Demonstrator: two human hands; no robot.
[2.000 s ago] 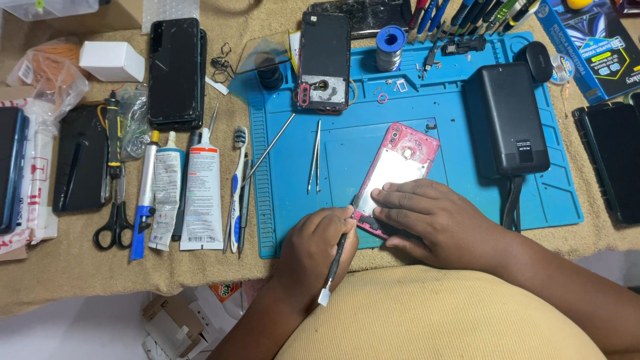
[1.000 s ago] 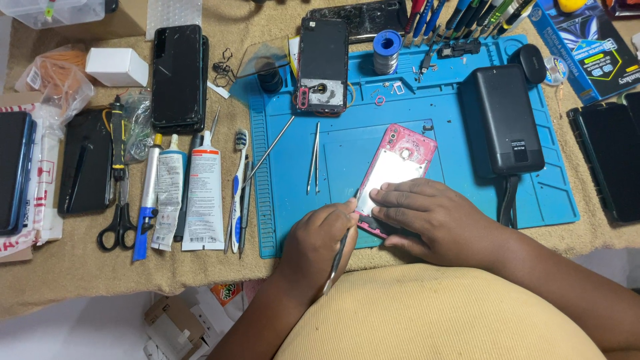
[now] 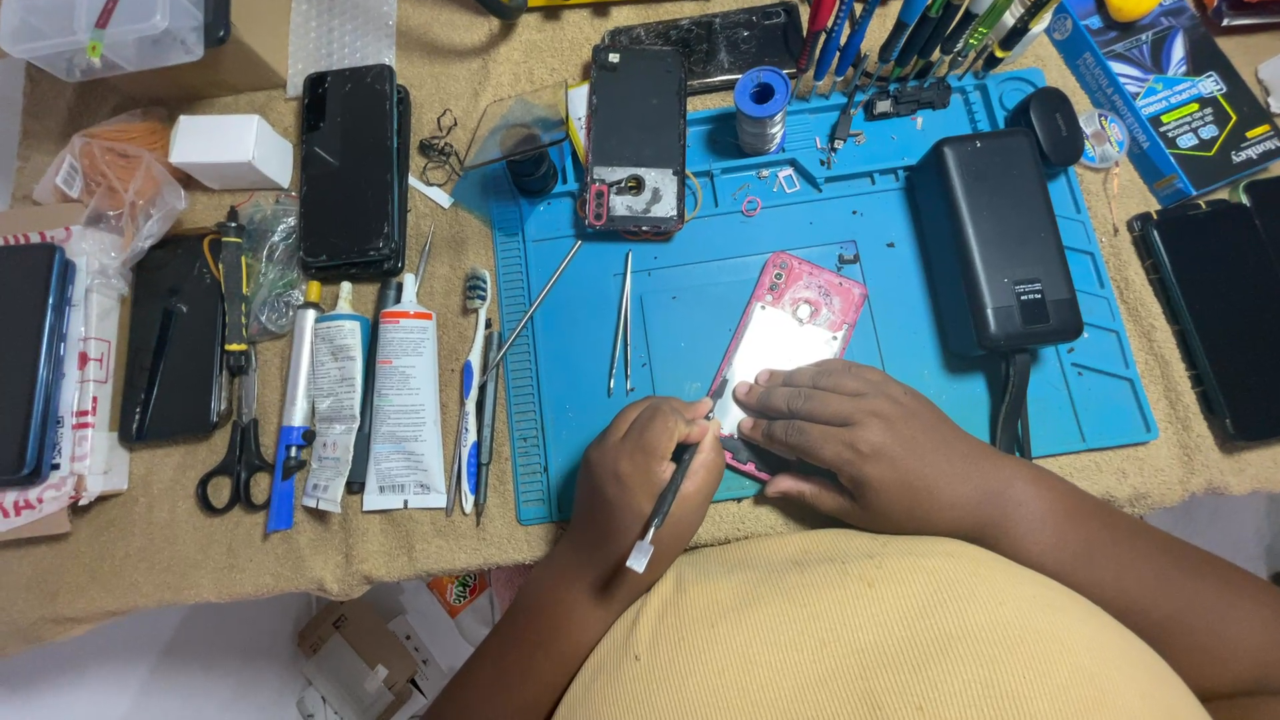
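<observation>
My left hand (image 3: 650,480) grips a slim double-ended metal spudger (image 3: 672,492) with a dark handle. Its flat blade points down toward my wrist, and its other end touches the left edge of a pink phone housing (image 3: 822,290). The housing lies tilted on a blue silicone repair mat (image 3: 560,330), with a silvery plate showing in its middle. My right hand (image 3: 850,440) rests flat on the lower part of the housing, its fingertips on the plate. Metal tweezers (image 3: 621,325) lie on the mat left of the housing.
An opened phone (image 3: 637,130), a solder spool (image 3: 762,110) and upright screwdrivers stand or lie at the back. A black power bank (image 3: 1005,240) is at right. Left are a toothbrush (image 3: 470,400), glue tubes (image 3: 405,410), scissors (image 3: 238,465) and more phones (image 3: 348,170).
The spudger's tilt in my left hand has changed, and its flat lower blade shows more plainly than one second ago. My right hand has stayed on the housing.
</observation>
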